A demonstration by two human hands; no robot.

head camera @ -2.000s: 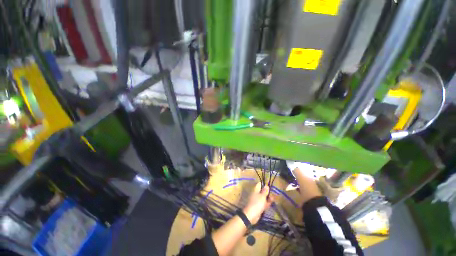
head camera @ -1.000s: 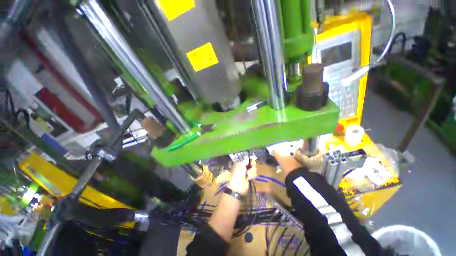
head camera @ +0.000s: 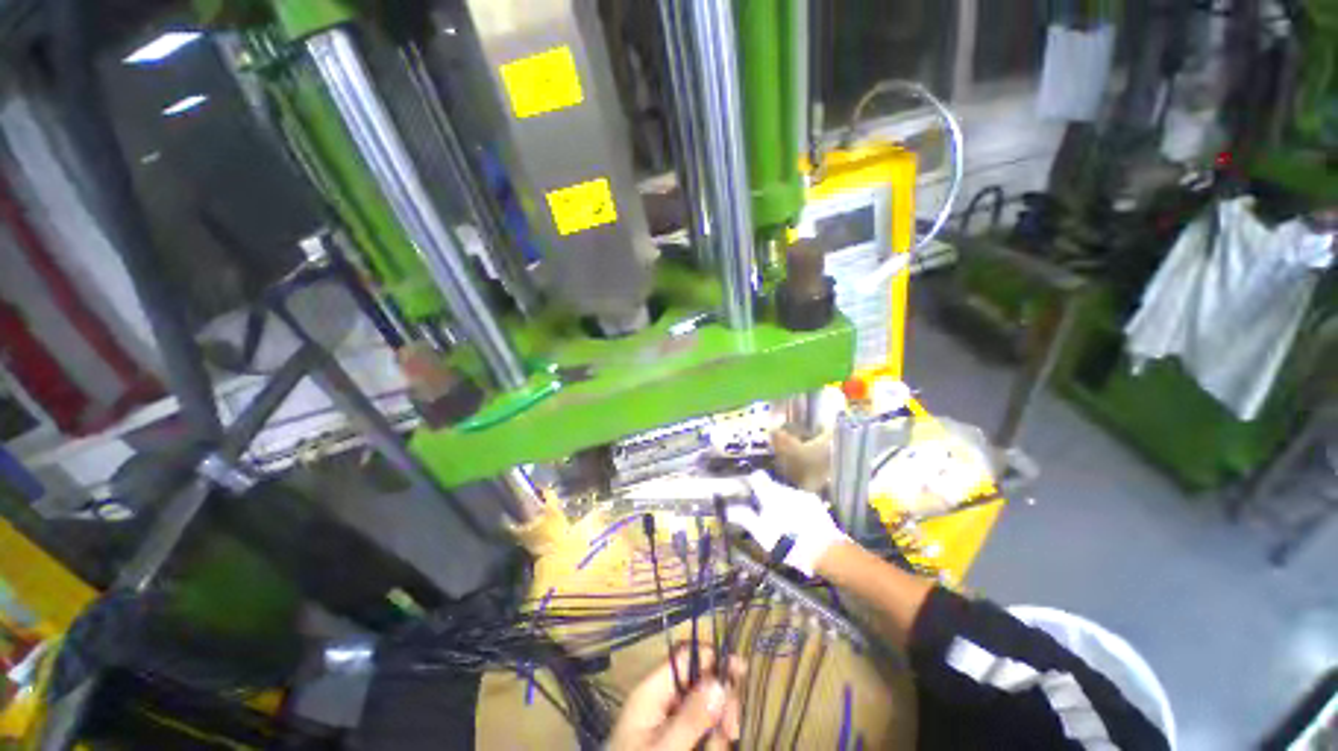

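My left hand (head camera: 682,712), bare, is at the bottom middle, closed on several thin black cables (head camera: 694,587) whose dark ends point up towards the press. My right hand (head camera: 785,525), in a white glove, is at the right end of a narrow silver metal strip (head camera: 668,502) in front of the lower mould; its fingers touch the strip, but its grip is partly hidden. The silver lower mould (head camera: 660,455) shows under the green platen. More black cables lie across the cardboard (head camera: 506,712).
The green platen (head camera: 646,393) stands above and behind the hands, with green-handled cutters (head camera: 514,402) on it. Metal square tubes (head camera: 853,470) stand right of the mould. A yellow control panel (head camera: 866,264) is behind. A white bucket (head camera: 1101,660) is at lower right. Cable bunches hang left.
My left hand has moved down and back from the mould with cables in it. My gloved right hand has come out from under the platen to the strip. The camera view has shifted.
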